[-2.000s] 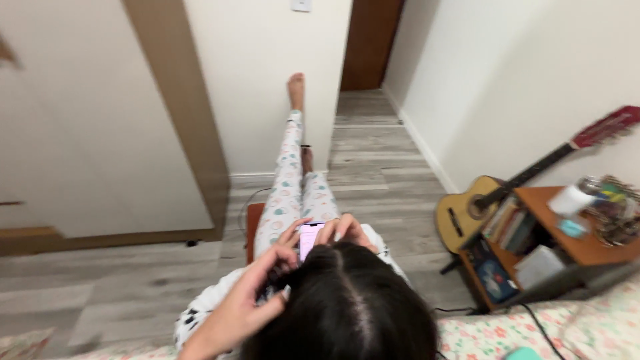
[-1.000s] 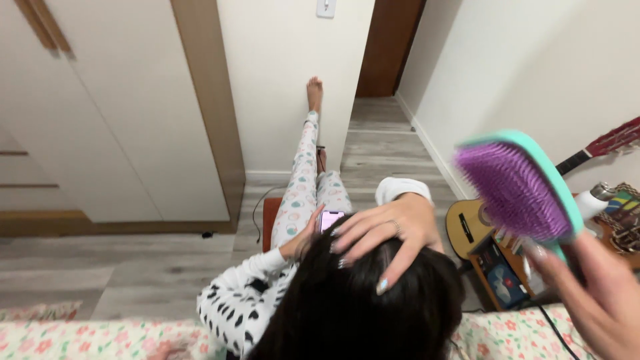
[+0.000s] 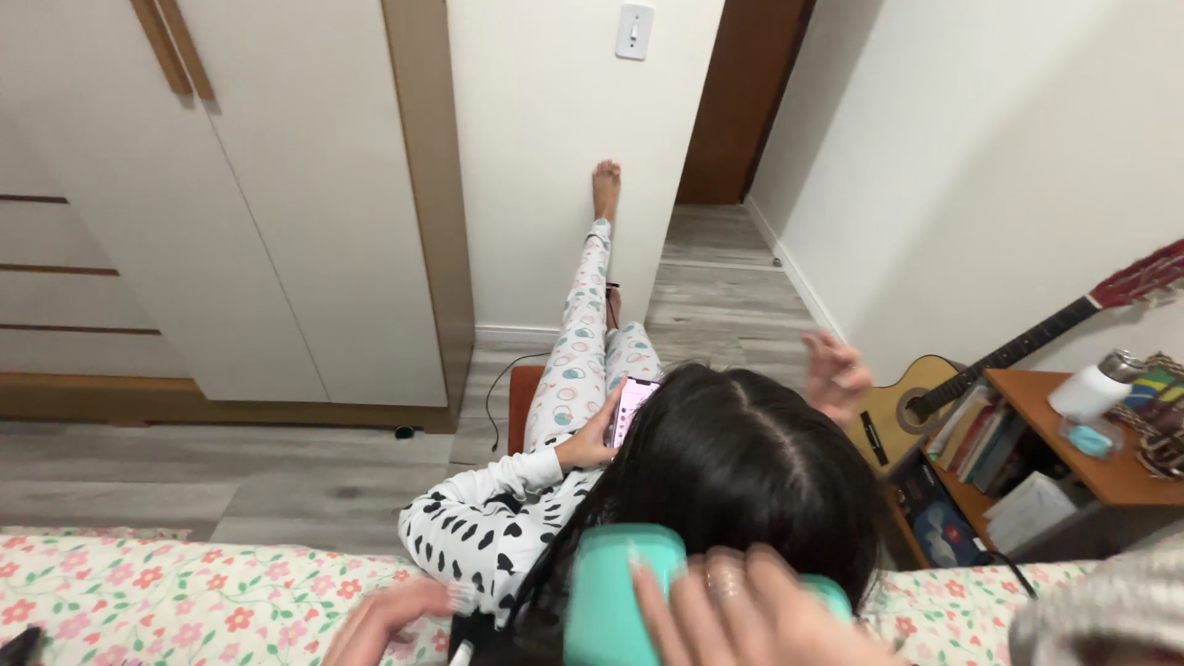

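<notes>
A seated person's dark hair [image 3: 740, 444], parted along the middle, fills the lower centre. Against its lower left part lies a teal hairbrush [image 3: 615, 592], back up, its bristles hidden. My right hand [image 3: 740, 601], with rings on it, is closed around the brush. My left hand [image 3: 398, 615], blurred, is at the lower left beside the person's spotted sleeve, its fingers apart and holding nothing that I can see. The seated person holds a phone [image 3: 634, 407] with a lit screen; another blurred hand [image 3: 835, 375], apparently theirs, is raised right of the head.
Flowered bedding [image 3: 185, 601] runs along the bottom. At the right stand an acoustic guitar [image 3: 911, 407] and a wooden shelf [image 3: 1064, 435] with books and a white bottle [image 3: 1096, 384]. A wardrobe [image 3: 305, 231] is at the left. The person's foot [image 3: 606, 185] rests against the wall.
The brush has moved from the right, raised with purple bristles showing, down to the hair. My left hand has left the top of the head and is now at the lower left.
</notes>
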